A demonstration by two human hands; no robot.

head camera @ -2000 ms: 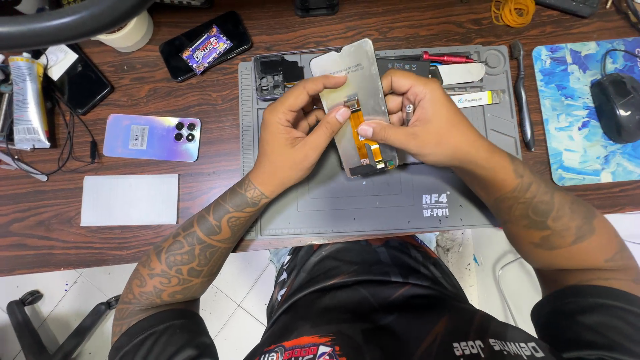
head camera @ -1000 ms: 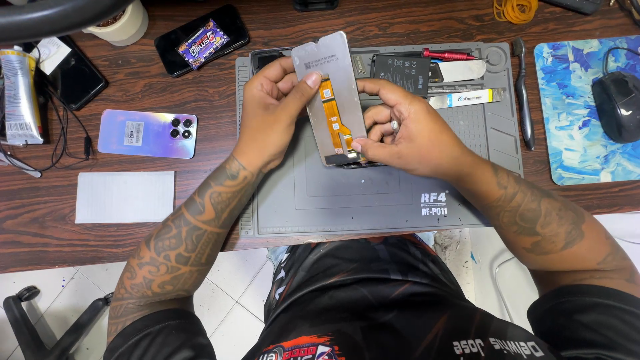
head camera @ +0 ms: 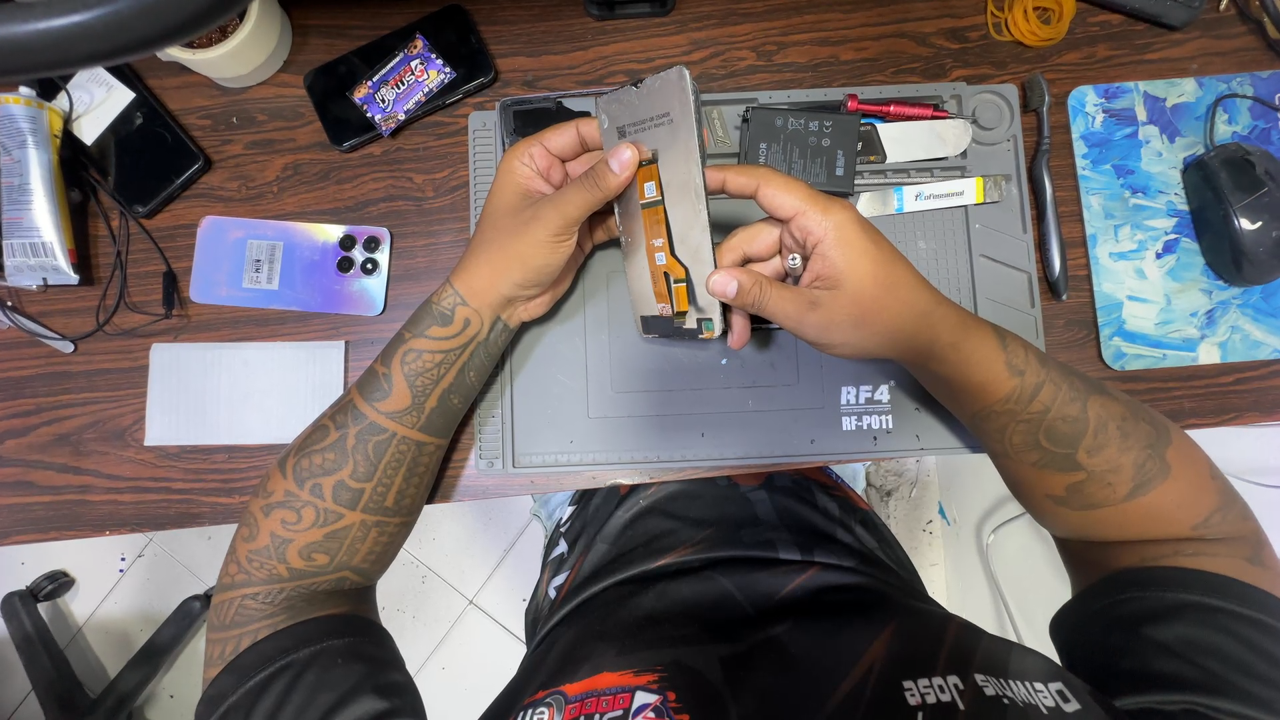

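A phone display assembly (head camera: 685, 190), its grey metallic back towards me, stands tilted above the grey repair mat (head camera: 700, 430). An orange flex cable (head camera: 655, 240) runs down that back. My left hand (head camera: 560, 210) pinches the panel's left edge, thumb on the back near the cable's top. My right hand (head camera: 810, 260) grips the lower right edge between thumb and fingers, and a small metal tool (head camera: 793, 264), seen end-on, is tucked in its fingers. Behind lies a black phone battery (head camera: 800, 148). A dark phone part (head camera: 535, 118) is partly hidden behind my left hand.
On the mat's upper right lie a red screwdriver (head camera: 890, 107) and a flat metal pry tool (head camera: 930, 195). A grey brush (head camera: 1045, 190) and a mouse (head camera: 1235, 210) are at right. At left are a purple phone (head camera: 290, 265), a white pad (head camera: 245, 392), a black phone (head camera: 460, 60) and cables.
The panel has turned to a steeper angle, so its back looks narrower. My left thumb has moved from the cable to the panel's left edge. Both hands have kept hold of the panel.
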